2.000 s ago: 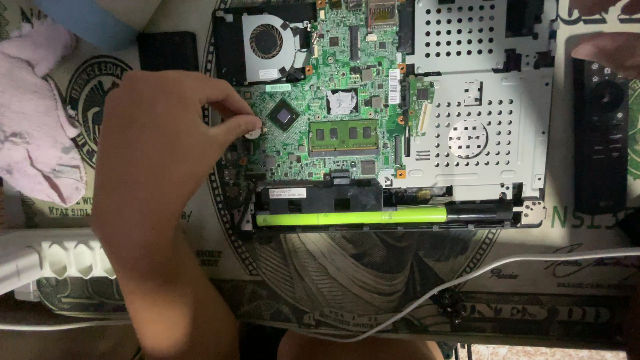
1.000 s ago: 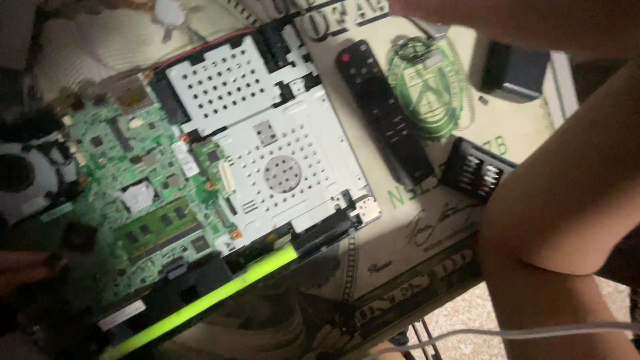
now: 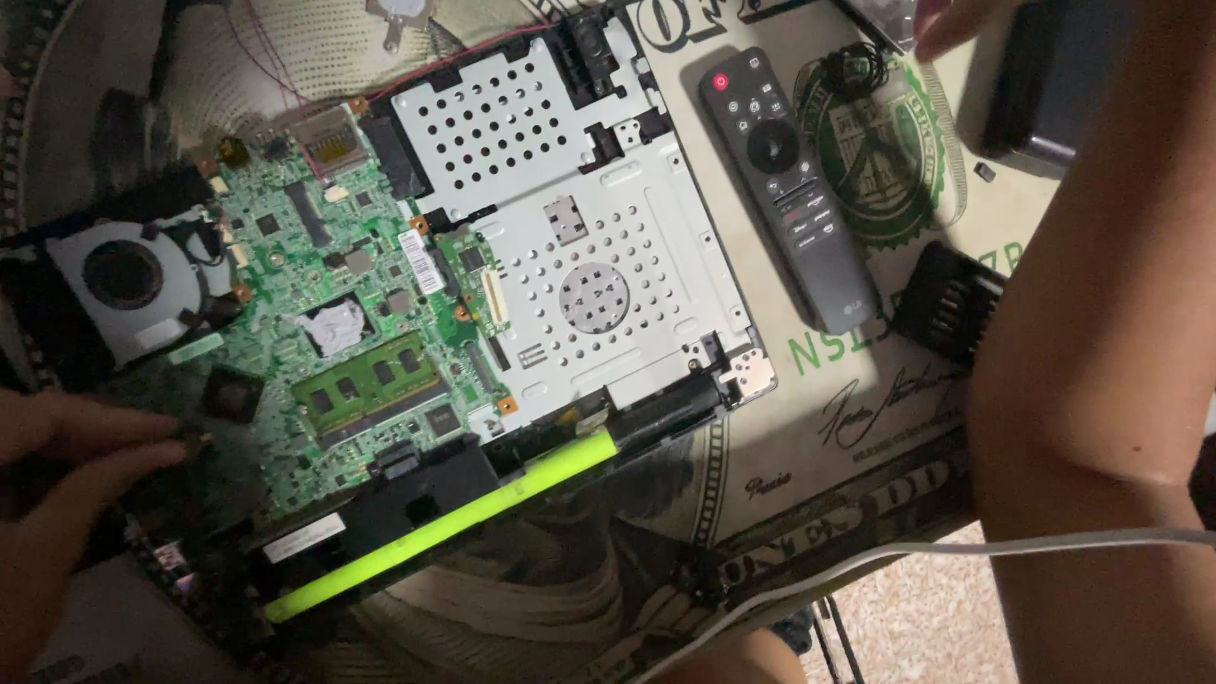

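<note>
An opened laptop base lies tilted, with its green motherboard, silver cooling fan, RAM module and perforated metal frame exposed. My left hand is in shadow at the left, thumb and finger nearly together over the board's lower left part, beside a dark square chip. Whether a small thing sits between those fingertips is unclear. At the top right my right hand shows only in part, near clear plastic and a black box; its grip is hidden.
A remote control lies right of the laptop, with a black slotted part and a coiled black cable nearby. A lime-green strip runs along the laptop's front edge. A white cable crosses the lower right.
The view has swung to the right and turned. My right arm, absent from the oldest frame, reaches up the right side. My left hand still hovers at the board's left part.
</note>
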